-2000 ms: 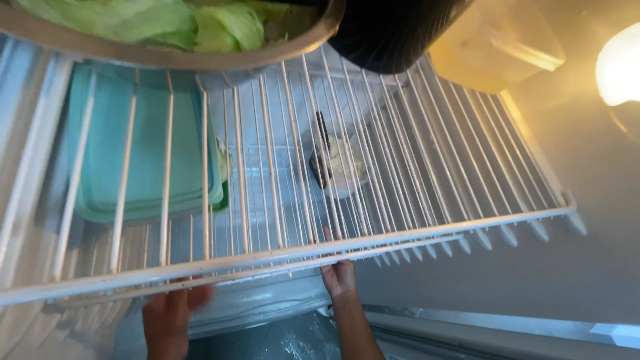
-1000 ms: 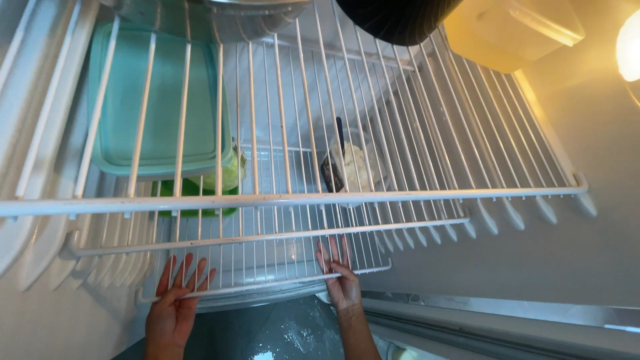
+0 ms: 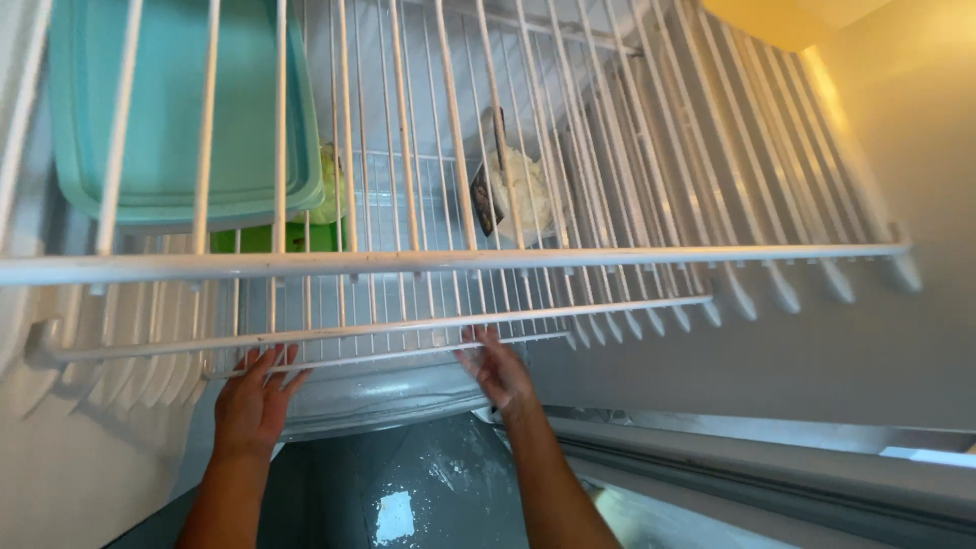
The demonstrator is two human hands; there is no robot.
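White wire shelves (image 3: 457, 259) of a refrigerator stand one below another in front of me. At the front of the lowest rack (image 3: 427, 353), my left hand (image 3: 259, 393) has its fingers spread near the bar. My right hand (image 3: 499, 366), slightly blurred, is at the same rack further right, fingers apart and tips partly behind the bars. Neither hand visibly holds anything; whether the fingertips touch the rack I cannot tell. Seen through the bars are a teal lidded container (image 3: 183, 114), a green container (image 3: 282, 238) with a leafy vegetable (image 3: 329, 187), and a tub of white food (image 3: 526, 194).
A clear drawer or bin front (image 3: 381, 389) lies below the racks. Moulded shelf supports (image 3: 785, 290) line both side walls. A yellow container (image 3: 770, 19) is at the upper right. The door edge (image 3: 724, 465) runs along the lower right, above a dark floor (image 3: 396, 473).
Both hands, earlier at the front of the lower racks, remain there with fingers spread. The metal bowl of leaves and the black vessel at the top have left view as the view shifted.
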